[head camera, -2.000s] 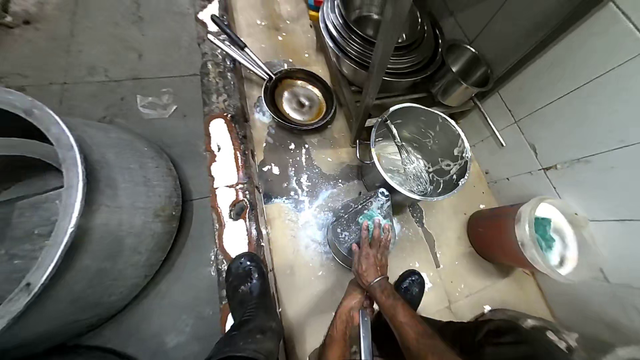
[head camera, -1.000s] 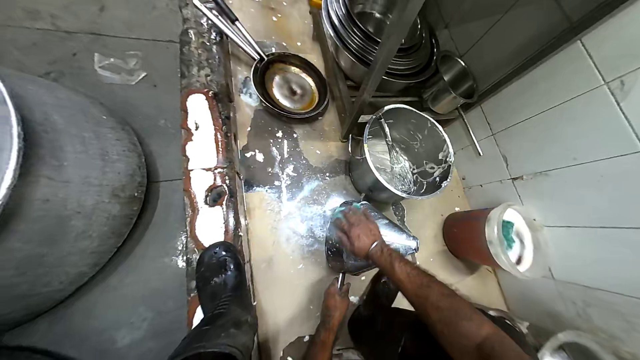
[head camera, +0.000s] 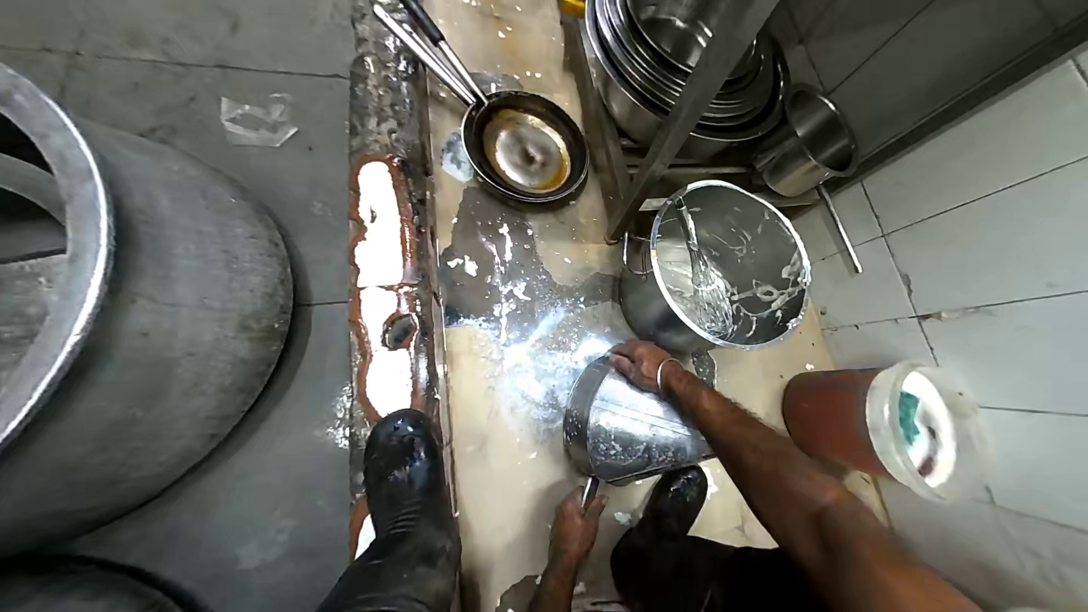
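A shiny steel vessel with a handle lies tilted on the wet, soapy floor between my boots. My left hand is closed round its handle, below the vessel. At the vessel's upper edge, my right hand has its fingers curled over the metal; whatever is under them is hidden. Just beyond that hand stands a deep steel pot, with white residue on its inner wall and a wire whisk leaning inside. On the right is a reddish-brown tub with a clear rim, holding white suds and a green scouring pad.
Stacked frying pans lie beyond the wet patch. Nested steel bowls and a long-handled steel pot sit by a metal rack leg. A large metal cauldron is at left, past a worn ledge. Tiled wall at right.
My right hand has moved from the vessel's side to its upper edge. Green scouring material showed at that hand earlier and is now out of sight there. The vessel has turned.
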